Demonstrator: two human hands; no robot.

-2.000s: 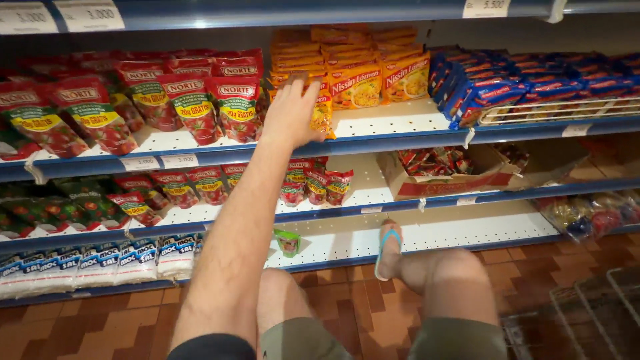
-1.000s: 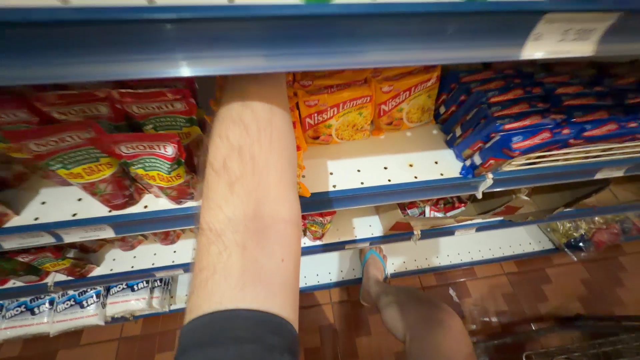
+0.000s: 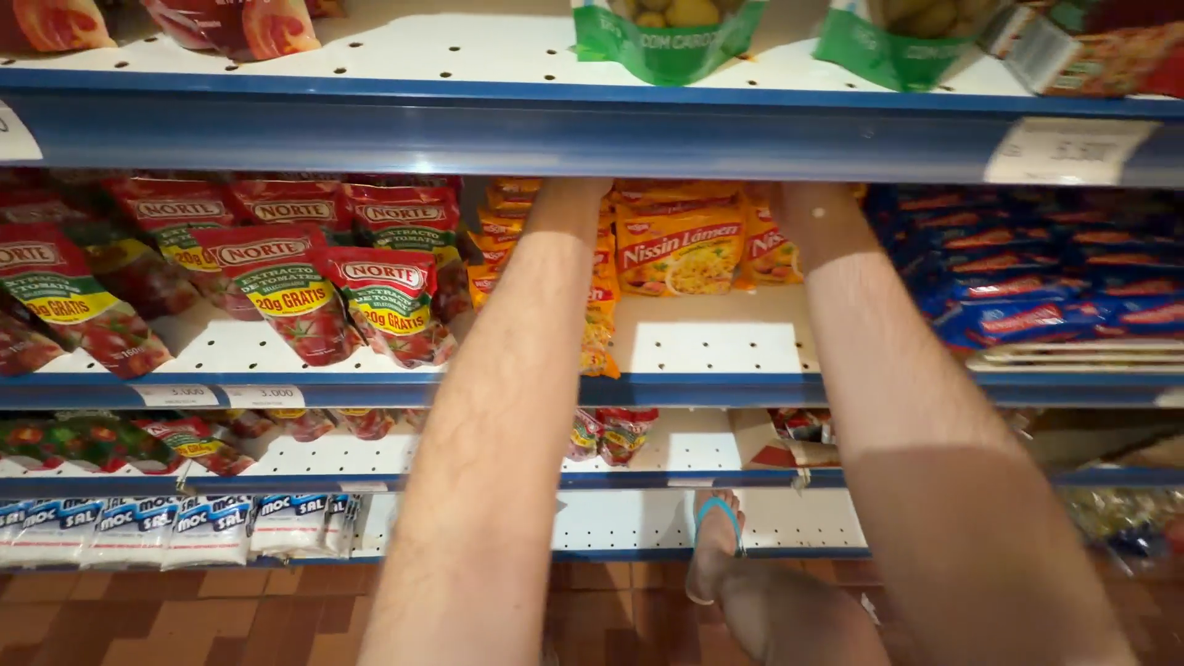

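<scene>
Both my forearms reach under the blue shelf edge toward orange packets of instant noodles (image 3: pixel 682 250) on the middle shelf. My left hand (image 3: pixel 578 190) is mostly hidden by the upper shelf, among the noodle stacks; only the wrist end shows. At the right end of the noodles my right hand (image 3: pixel 814 196) is hidden from about the wrist on. Whether either hand holds a packet cannot be seen. Some noodle packets lean at the shelf front beside my left forearm.
Red tomato extract pouches (image 3: pixel 393 301) stand left of the noodles, blue packets (image 3: pixel 1027 319) lie stacked to the right. The upper shelf's blue edge (image 3: pixel 518 139) crosses above my wrists. Green olive pouches (image 3: pixel 680 37) stand on it. Salt bags (image 3: pixel 213 532) and my sandaled foot (image 3: pixel 717 536) are below.
My right arm has come into view and reaches in at the right of the noodles. My left hand, seen on the noodle packets two seconds ago, is now hidden deeper under the shelf.
</scene>
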